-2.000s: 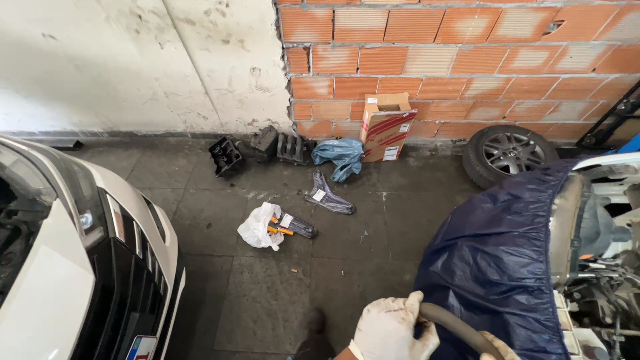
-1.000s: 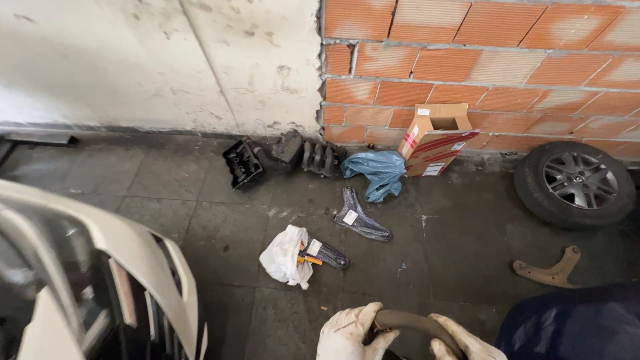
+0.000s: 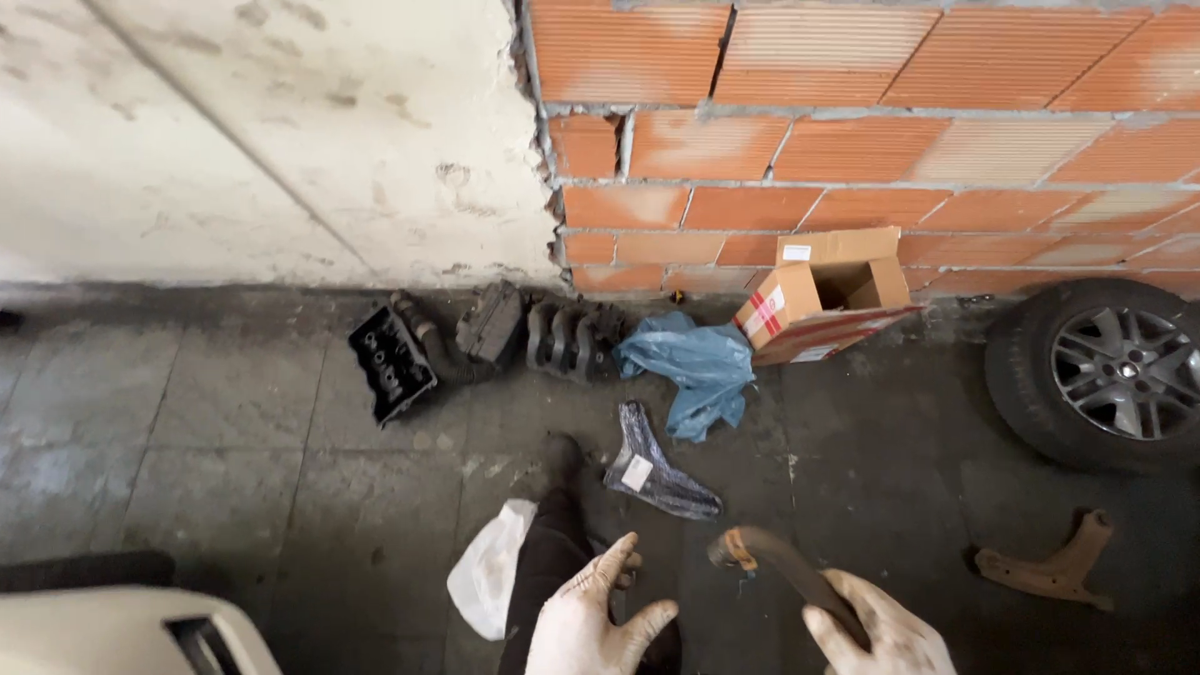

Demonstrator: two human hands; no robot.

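Observation:
At the bottom middle, my left hand (image 3: 600, 614) in a dirty white glove has its fingers apart and holds nothing. My gloved right hand (image 3: 877, 623) grips a curved rubber hose (image 3: 787, 558); a rusty clamp sits near the hose's free end, which points up and left. The hose's other end is hidden by the hand and the frame edge. Above and between the hands, a wrapped part bearing a label (image 3: 661, 469) lies on the floor. A white plastic bag (image 3: 495, 567) lies left of my leg, partly hidden by it.
Along the wall lie a black valve cover (image 3: 389, 361), an intake manifold (image 3: 567, 342), a blue plastic bag (image 3: 694, 366) and an open cardboard box (image 3: 811, 305). A wheel (image 3: 1116, 370) and a rusty control arm (image 3: 1055, 567) lie at right; a white car (image 3: 122, 628) stands lower left.
My left hand has come off the hose, which my right hand still holds. The view has shifted to the right and nearer the wall. One leg now reaches forward beside the white bag.

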